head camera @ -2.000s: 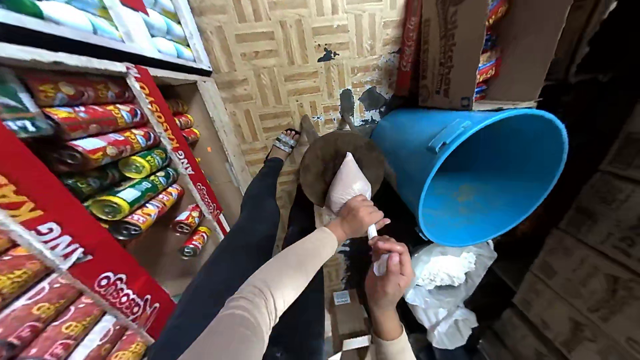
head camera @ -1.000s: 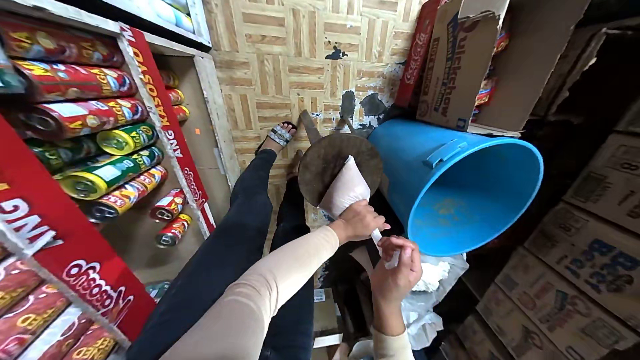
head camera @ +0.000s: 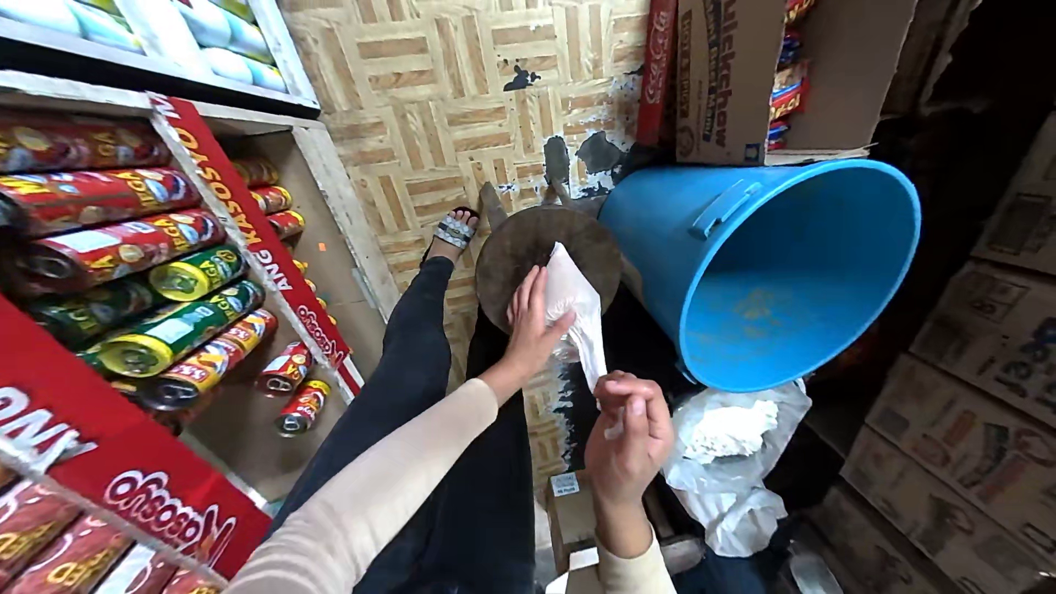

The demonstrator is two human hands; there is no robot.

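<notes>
A small plastic bag with white contents point(head camera: 571, 289) lies on a round wooden stool point(head camera: 516, 239). My left hand point(head camera: 535, 326) rests along the filled part of the bag, fingers spread and thumb across it. The bag's narrow neck runs down to my right hand point(head camera: 631, 412), whose fingers are closed on its end. To the right of my right hand, a clear plastic bag holding white stuff point(head camera: 730, 433) sits below the mouth of a blue plastic bin point(head camera: 792, 272).
Canned goods point(head camera: 173, 330) fill wooden shelves on the left. A cardboard box with snack packets point(head camera: 734, 82) stands behind the bin. Stacked cartons point(head camera: 973, 396) line the right, and a small cardboard box point(head camera: 569, 516) is below my right hand.
My left hand has moved off the neck of the bag and up onto its filled part. My right hand has drawn away from my left, with the neck stretched between them.
</notes>
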